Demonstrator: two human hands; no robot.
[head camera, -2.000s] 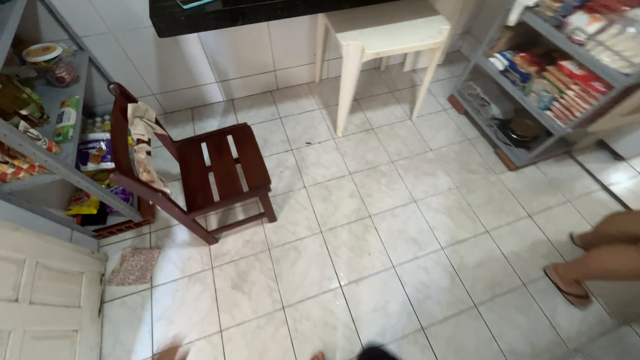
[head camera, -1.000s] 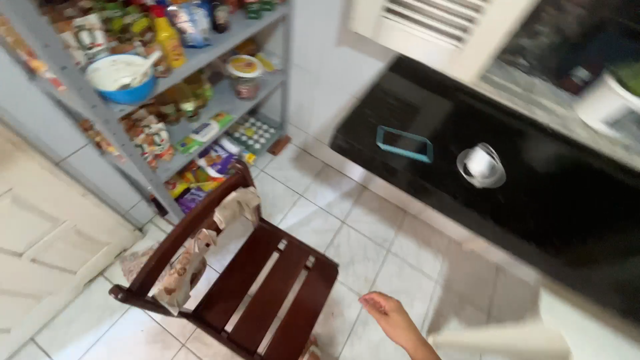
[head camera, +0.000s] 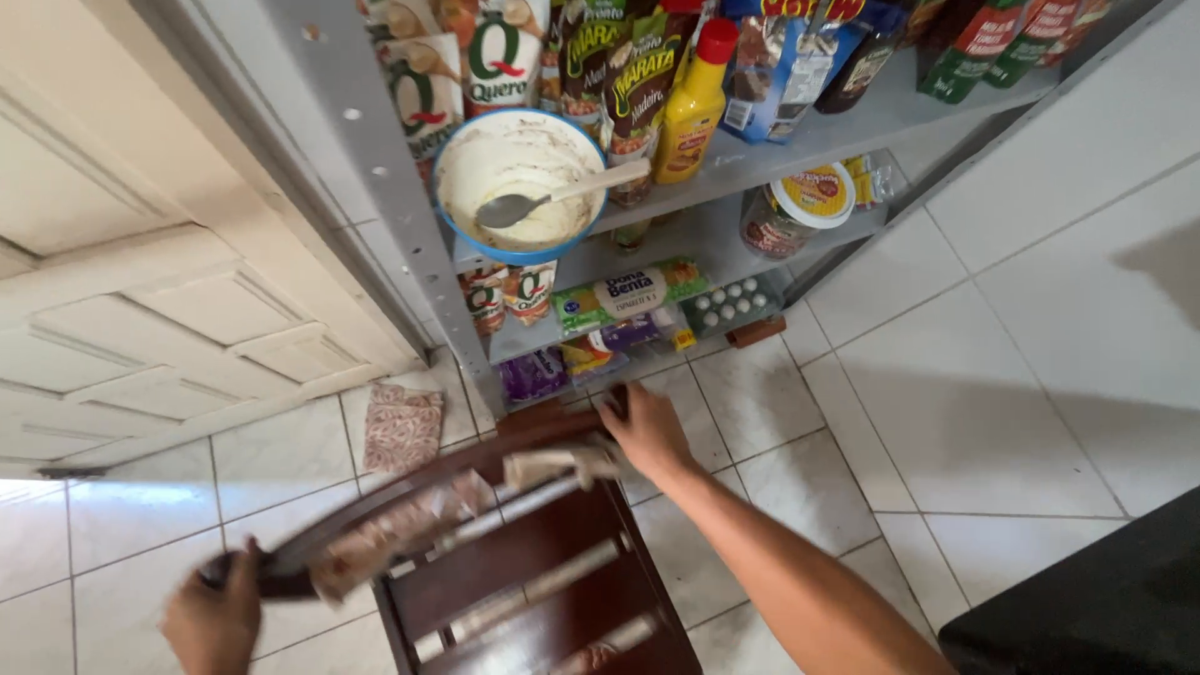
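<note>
A dark brown wooden chair (head camera: 525, 581) with a slatted seat stands at the bottom centre, its backrest toward the shelves. My left hand (head camera: 216, 605) is closed around the left end of the backrest's top rail. At the rail's other end, my right hand (head camera: 645, 427) grips the corner post. A patterned cloth (head camera: 403, 534) hangs over the backrest between the hands, somewhat blurred. The chair's front part and legs are mostly out of view.
Beyond the chair, a grey metal shelf unit (head camera: 844, 141) holds food packets, bottles and a blue-rimmed bowl (head camera: 525, 225) with a spoon. A panelled door (head camera: 187, 328) is at left, with a patterned cloth piece (head camera: 403, 428) on the tiles nearby. A black countertop (head camera: 1078, 600) juts in at lower right.
Both hands now hold the chair's backrest; one second ago a single hand showed beside the chair, not touching it. The view has swung toward the shelves.
</note>
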